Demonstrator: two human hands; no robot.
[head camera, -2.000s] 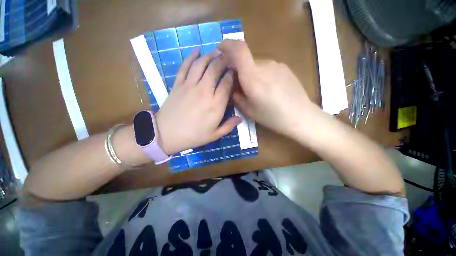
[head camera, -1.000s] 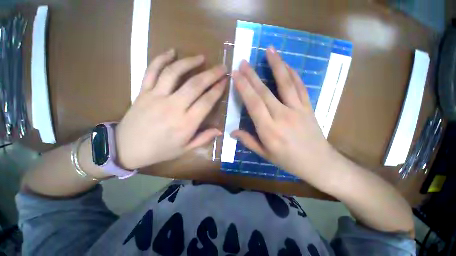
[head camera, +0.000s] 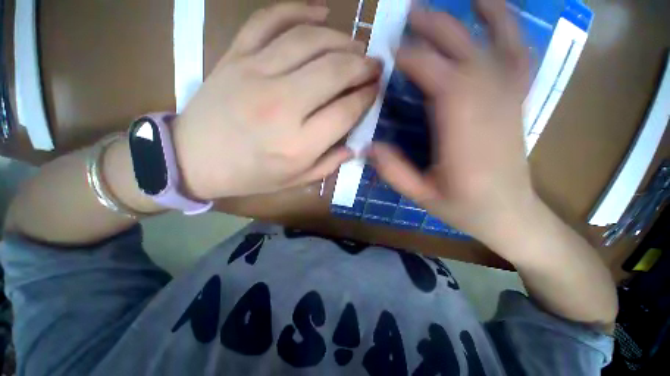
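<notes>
The blue solar cell sheet (head camera: 400, 213) lies on the brown tabletop, partly under my right hand and cut off by the top edge. A white strip (head camera: 349, 185) lies along its left edge, and another white strip (head camera: 556, 73) lies along its right edge. My left hand (head camera: 283, 110) is at the left strip with its fingertips bent against it. My right hand (head camera: 466, 110) is over the sheet, blurred, fingers spread, its thumb near the left strip. Thin wires stick out left of the sheet. Whether either hand grips the strip is hidden.
A loose white strip (head camera: 189, 55) stands left of my left hand. Stacked white strips (head camera: 33, 81) lie at the far left, and more white strips (head camera: 635, 158) at the right. Cut ribbon pieces (head camera: 635, 205) lie beside those. A dark object with a yellow label (head camera: 646, 259) is at the lower right.
The view has moved closer to the sheet. Both hands have moved from the right strip to the left strip. Since one second ago, my left fingers have bent and my right hand has lifted somewhat.
</notes>
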